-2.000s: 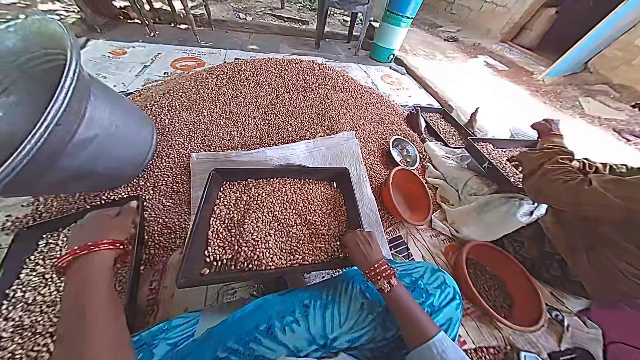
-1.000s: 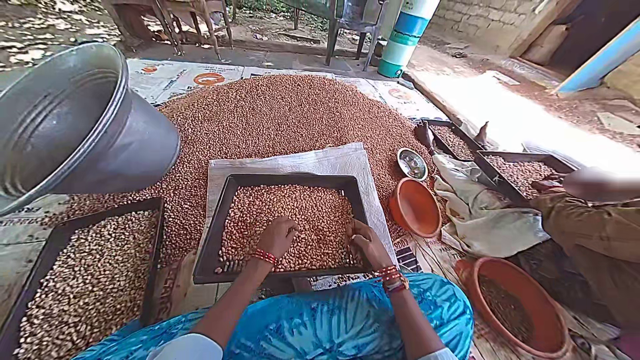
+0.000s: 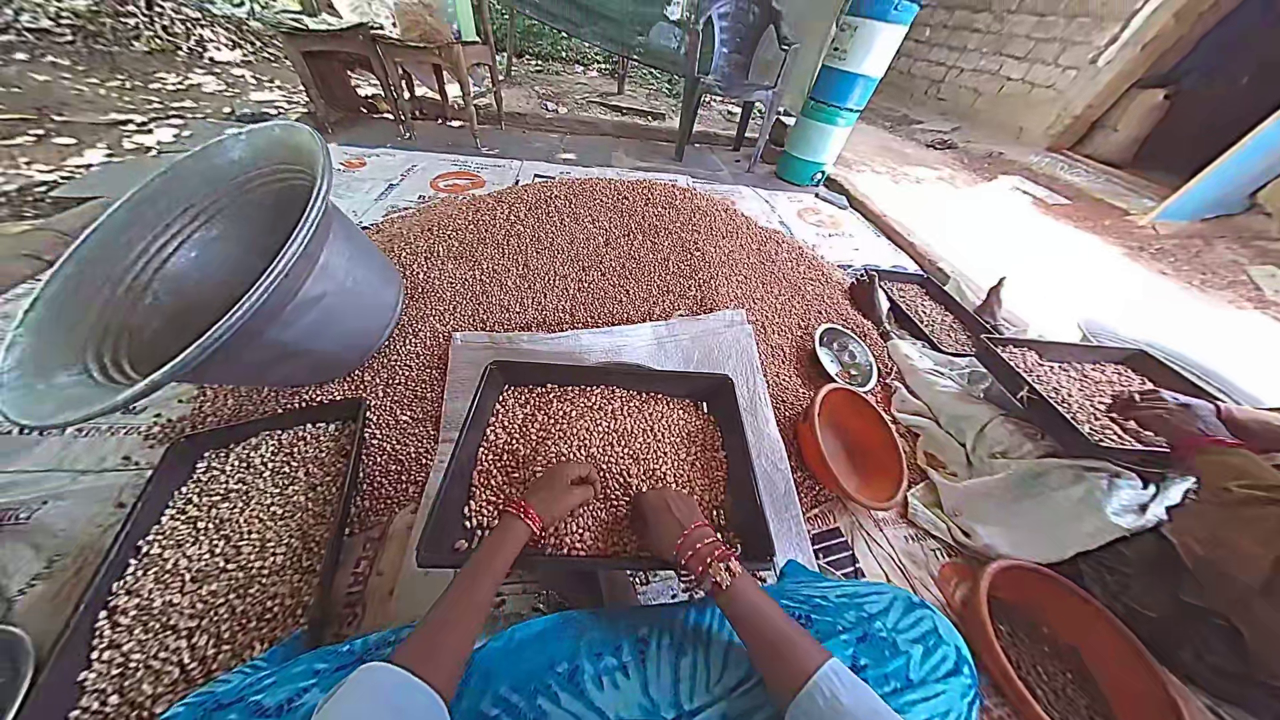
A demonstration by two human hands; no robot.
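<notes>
A black rectangular tray (image 3: 745,480) of reddish-brown nuts or beans lies in front of me on a white woven sack (image 3: 600,340). Both my hands are inside it, touching the nuts (image 3: 610,430). My left hand (image 3: 562,492) is near the middle with its fingers curled; whether nuts are inside them cannot be seen. To its right, my right hand (image 3: 667,520) rests low on the nuts, its fingertips hidden. A second black tray (image 3: 180,460), filled with paler nuts, stands at my left. Behind the middle tray spreads a large heap of the same reddish nuts (image 3: 610,250).
A large metal tub (image 3: 340,290) leans at the left. On the right are a small steel bowl (image 3: 846,357), an orange bowl (image 3: 853,445) and a larger orange basin (image 3: 1085,600). A co-worker's hand (image 3: 1165,415) is in a tray (image 3: 1120,355) of nuts farther right.
My left hand has gone from the left tray into the middle tray. My right hand has moved from that tray's right edge in onto the nuts.
</notes>
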